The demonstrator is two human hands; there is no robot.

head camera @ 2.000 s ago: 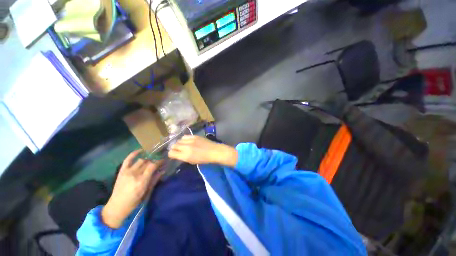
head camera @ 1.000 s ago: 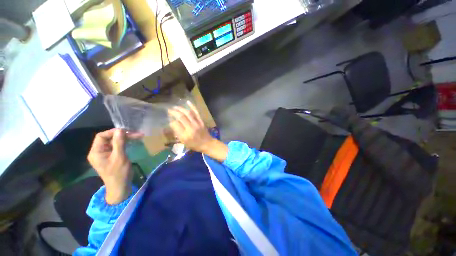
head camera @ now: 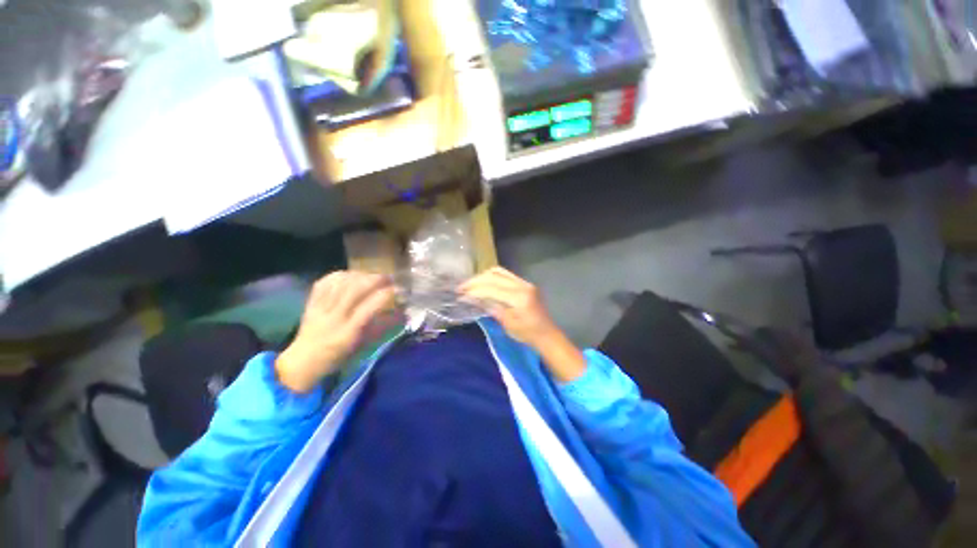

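A crinkled clear plastic bag (head camera: pixel 441 304) is held over my lap between my two bare hands. My left hand (head camera: pixel 343 319) pinches its left side; the fingertips are partly blurred. My right hand (head camera: pixel 519 304) pinches its right side. Behind it, an open cardboard box (head camera: pixel 484 241) below the desk edge holds more clear bags (head camera: pixel 441 244), partly covered by the held bag. The counting scale (head camera: pixel 573 121) stands on the white desk, with green displays lit and a loose pile of blue-silver fasteners (head camera: pixel 557 30) on its plate.
A stack of white sheets (head camera: pixel 230 161) lies left of the box. Yellowish papers (head camera: pixel 334 45) are on a blue tray behind it. Dark plastic packs (head camera: pixel 830 48) lie right of the scale. Black chairs (head camera: pixel 852 280) stand on both sides, one with an orange stripe.
The view has turned toward the scale. The bag, earlier stretched up to the left, is now lower between my hands. My left hand has come nearer to my right.
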